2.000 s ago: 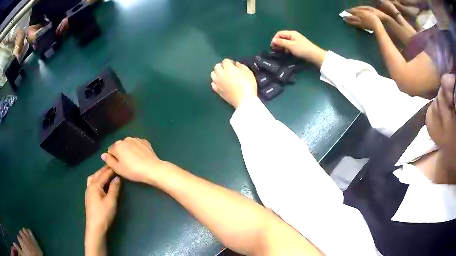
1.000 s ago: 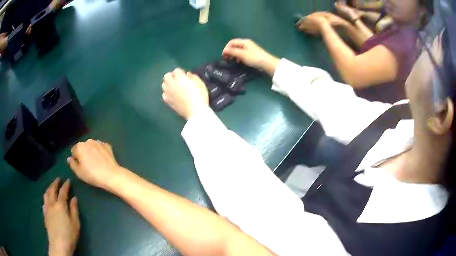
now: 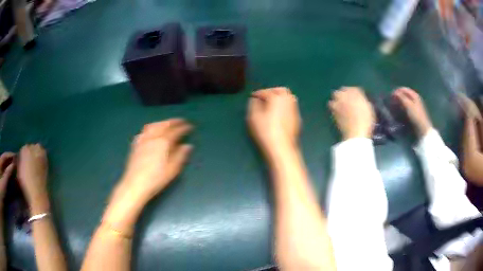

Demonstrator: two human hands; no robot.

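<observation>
Two matte black boxes stand upright side by side on the green table (image 3: 222,153). The left box (image 3: 159,79) and the right box (image 3: 221,71) each have a dark shaped cut-out in the top. My left hand (image 3: 159,151) is blurred, in front of the left box and not touching it, with its fingers apart and nothing seen in it. My right hand (image 3: 274,114) is at the near right of the right box, apart from it. Its fingers are curled in and I see nothing held, though blur hides detail.
At the right, a white-sleeved neighbour's hand (image 3: 354,111) and other hand flank blurred small black packs (image 3: 385,124). Another person's arm (image 3: 474,143) is at the far right edge. At the left, a neighbour's hand (image 3: 33,166) wears a bracelet. A pale blurred object (image 3: 397,21) lies at the back right.
The view has swung left, so the boxes now stand near the centre. My hands have moved farther apart; earlier they were together. The boxes still stand side by side.
</observation>
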